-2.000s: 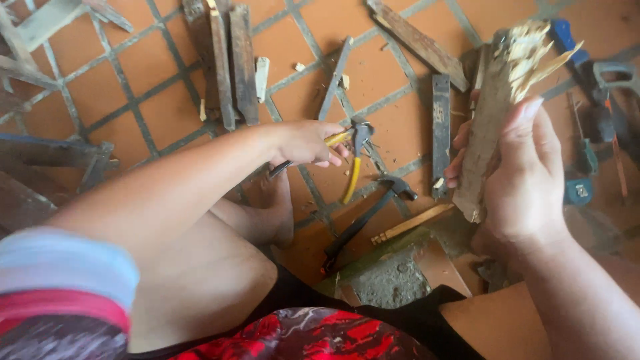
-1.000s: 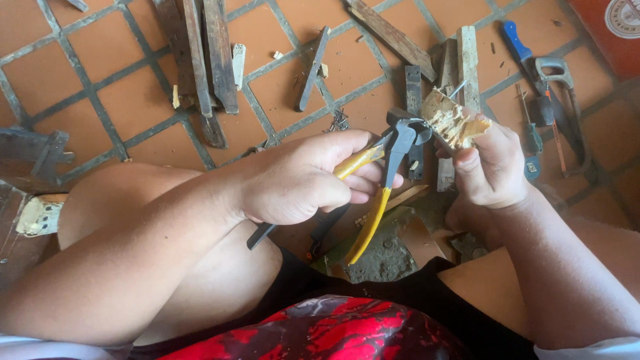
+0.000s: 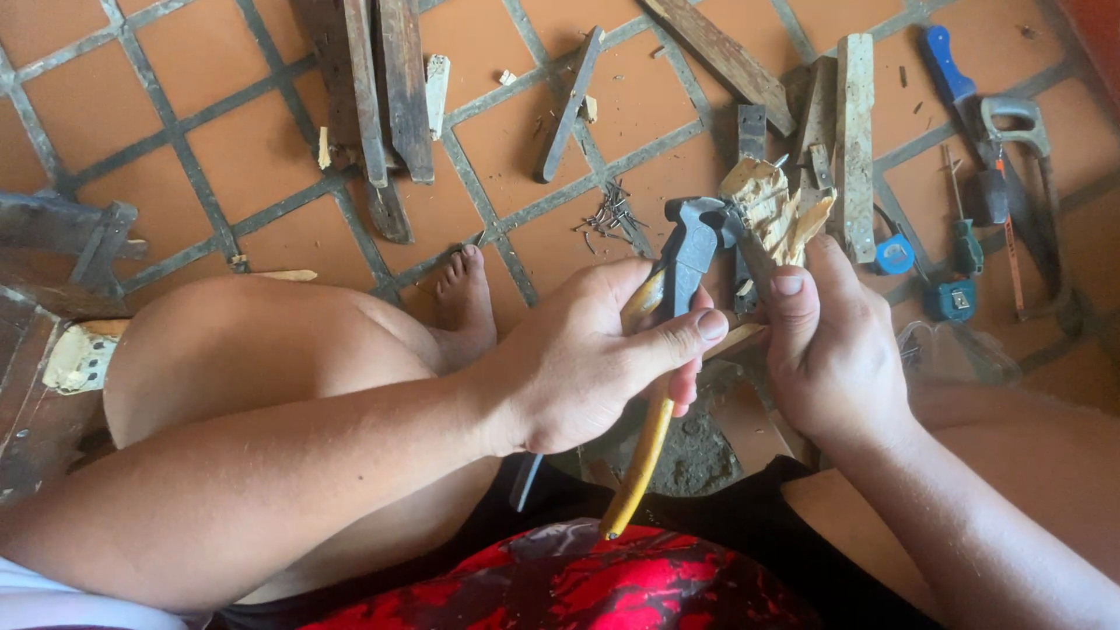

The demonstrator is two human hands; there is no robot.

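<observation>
My left hand (image 3: 604, 350) is closed around end-cutting pincers (image 3: 691, 249) with yellow handles, one of which sticks out below toward my lap. The pincers' jaws touch the near side of the splintered end of a wooden piece (image 3: 770, 210); whether they grip a nail there cannot be told. My right hand (image 3: 831, 341) holds that wooden piece, with thumb and fingers close to its torn, pale fibres. A thin metal tip shows at its top. A dark bar (image 3: 525, 481) sticks out beneath my left wrist.
Loose nails (image 3: 612, 214) lie piled on the tile floor. Old wooden boards (image 3: 402, 87) stand beyond, with more wood strips (image 3: 853, 149) at right. A blue-handled saw (image 3: 949, 66), a hacksaw (image 3: 1046, 210), a green screwdriver (image 3: 967, 249) and tape measures (image 3: 952, 300) lie far right. My bare foot (image 3: 464, 297) rests left.
Two seconds ago the pincers were apart from the wood, which was held up lengthwise. The left hand has since brought the pincers to its splintered end, and the wood has been turned.
</observation>
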